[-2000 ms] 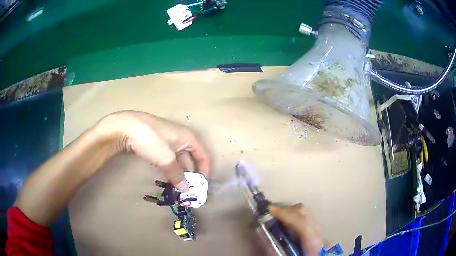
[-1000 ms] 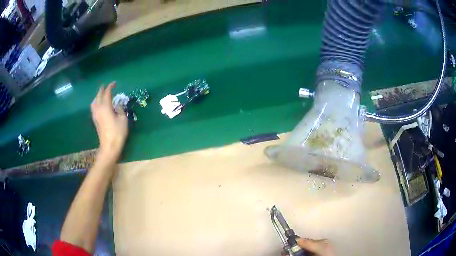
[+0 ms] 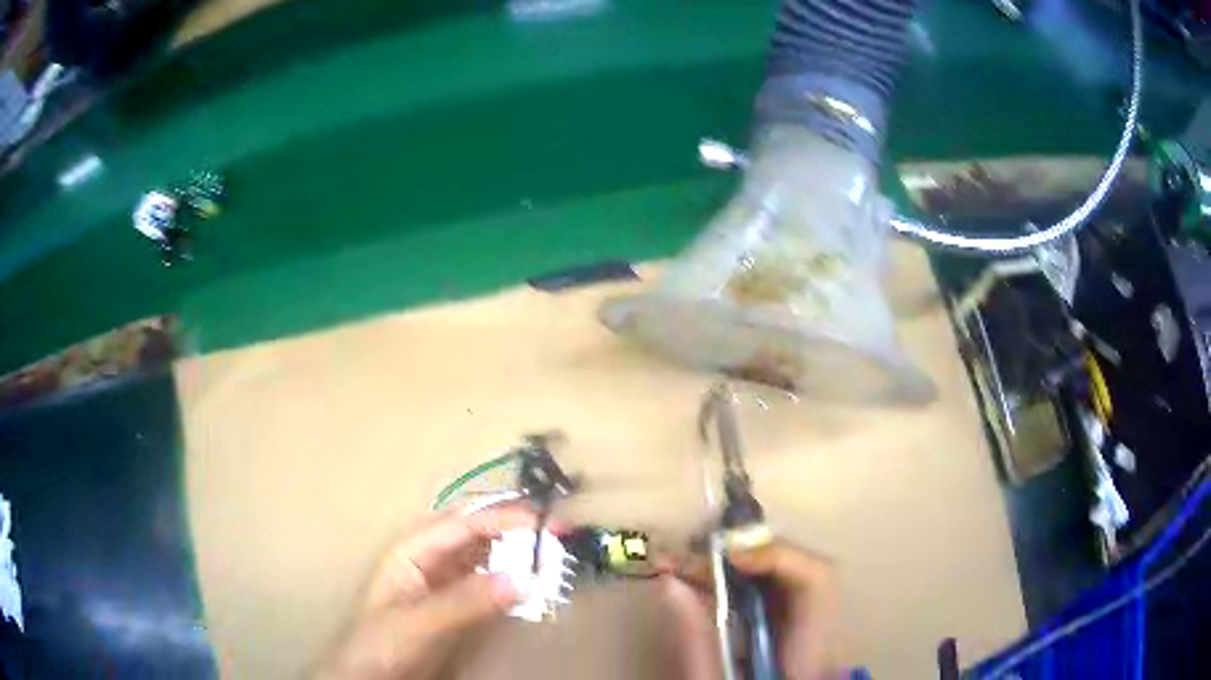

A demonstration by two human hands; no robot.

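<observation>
My left hand (image 3: 438, 585) pinches a white plastic housing (image 3: 529, 574) low in the middle, over the tan paper. A small black plug pin part (image 3: 541, 472) stands above it, with a green and a white lead wire (image 3: 474, 481) curving to its left. A circuit board with a yellow block (image 3: 622, 550) lies to the housing's right, close to my right fingertips; I cannot tell if they touch it. My right hand (image 3: 764, 598) holds the soldering iron (image 3: 733, 498), its tip up and the thin feed tube beside it. The hands are partly blurred.
A cloudy, brown-stained fume hood (image 3: 784, 286) hangs over the tan paper (image 3: 319, 438) at the upper right. One white-and-green assembly (image 3: 166, 215) lies on the green belt (image 3: 399, 173). A tray (image 3: 1033, 445) and a blue crate (image 3: 1102, 604) are at the right.
My left hand has come back from the belt to the paper and now holds a white housing with its board. My right hand with the iron has moved up and nearer to it.
</observation>
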